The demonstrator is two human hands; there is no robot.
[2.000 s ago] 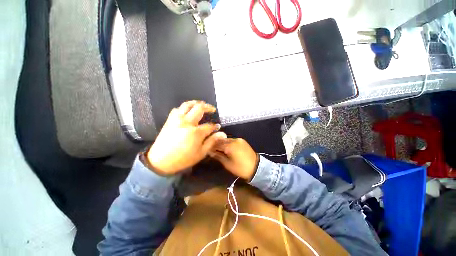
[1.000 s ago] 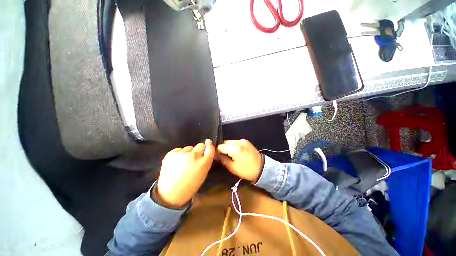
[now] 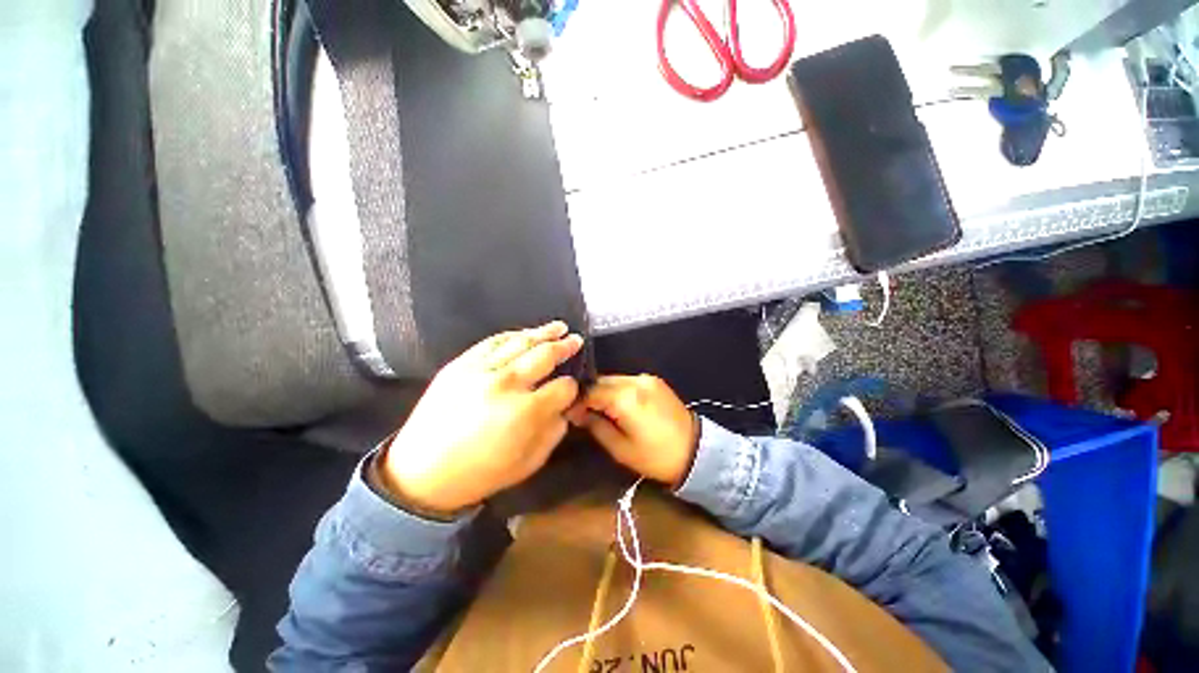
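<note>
A black smooth cloth strip (image 3: 480, 197) runs from the presser foot (image 3: 530, 76) down to my hands, beside a grey textured garment panel (image 3: 237, 237). My left hand (image 3: 487, 414) lies on the lower end of the black cloth, its fingers bent over the right edge. My right hand (image 3: 642, 423) is just right of it and pinches the same cloth edge at the table's front. The fingertips of both hands nearly meet. The exact fold between the fingers is hidden.
Red-handled scissors (image 3: 726, 42), a smartphone (image 3: 876, 151) and keys (image 3: 1019, 105) lie on the white table (image 3: 697, 197). A blue bin (image 3: 1098, 526) with dark cloth stands at lower right, a red stool (image 3: 1104, 348) beyond. A white earphone cord (image 3: 636, 542) hangs over my chest.
My left hand moved down to the cloth edge, then its fingers spread up and over the edge again. My right hand stays pinched at nearly the same place. The view has shifted slightly.
</note>
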